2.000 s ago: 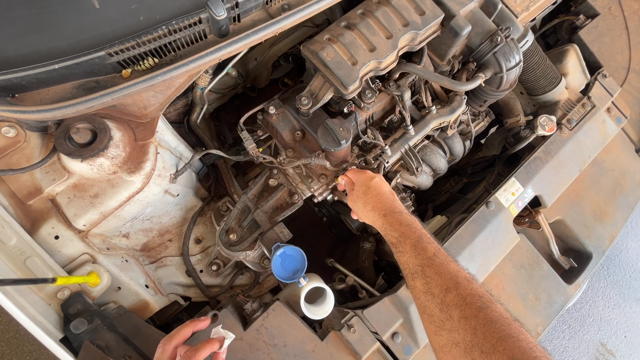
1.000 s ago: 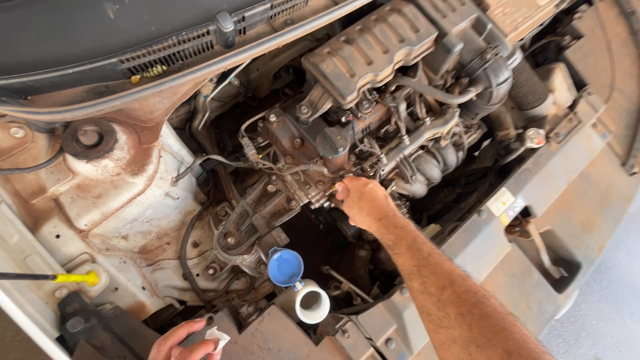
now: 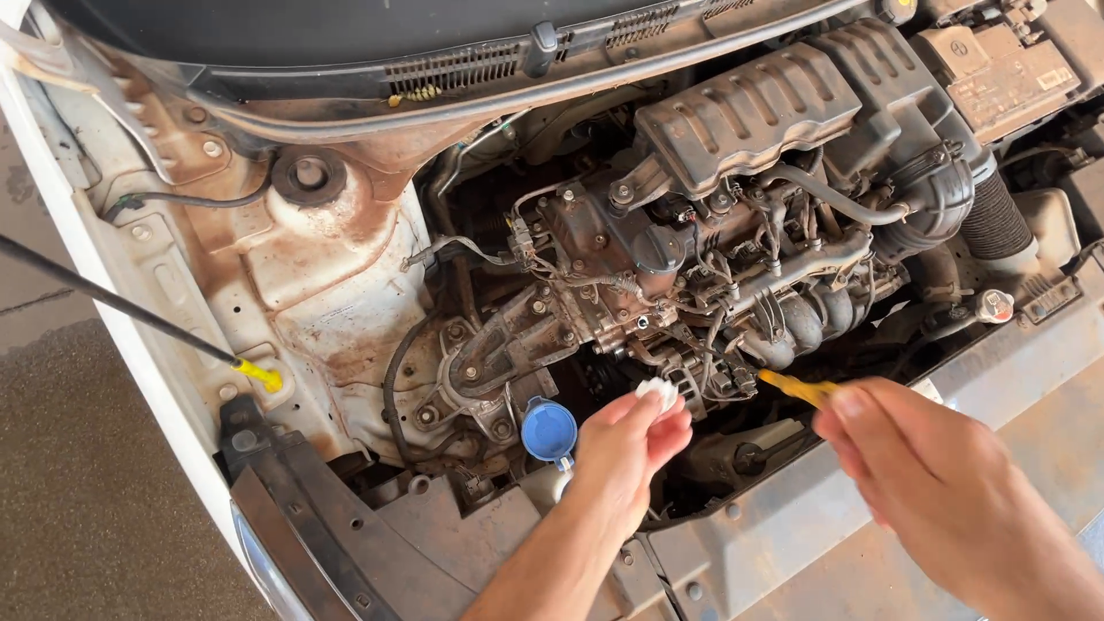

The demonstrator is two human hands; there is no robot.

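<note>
My left hand (image 3: 623, 448) pinches a crumpled piece of white paper or cloth (image 3: 659, 392) over the front of the engine bay. To its right, my right hand (image 3: 914, 474) grips a yellow plastic handle (image 3: 798, 386), which looks like that of an oil dipstick; its other end is hidden. Just left of my left wrist the blue cap (image 3: 549, 429) of the washer fluid filler stands open, its white neck (image 3: 545, 483) partly covered by my forearm. Beyond the hands lies the dusty engine, with its black oil filler cap (image 3: 657, 250) in place.
A black hood prop rod (image 3: 121, 302) with a yellow end (image 3: 259, 374) rests at the left fender. The ribbed engine cover (image 3: 749, 108) and a battery (image 3: 1005, 82) are at the upper right. The front crossmember (image 3: 802, 517) runs below the hands, beside a deep gap.
My right hand has drawn back from the engine and now shows the yellow handle. My left hand has come up from the bottom edge with the white piece. The view takes in more at the left.
</note>
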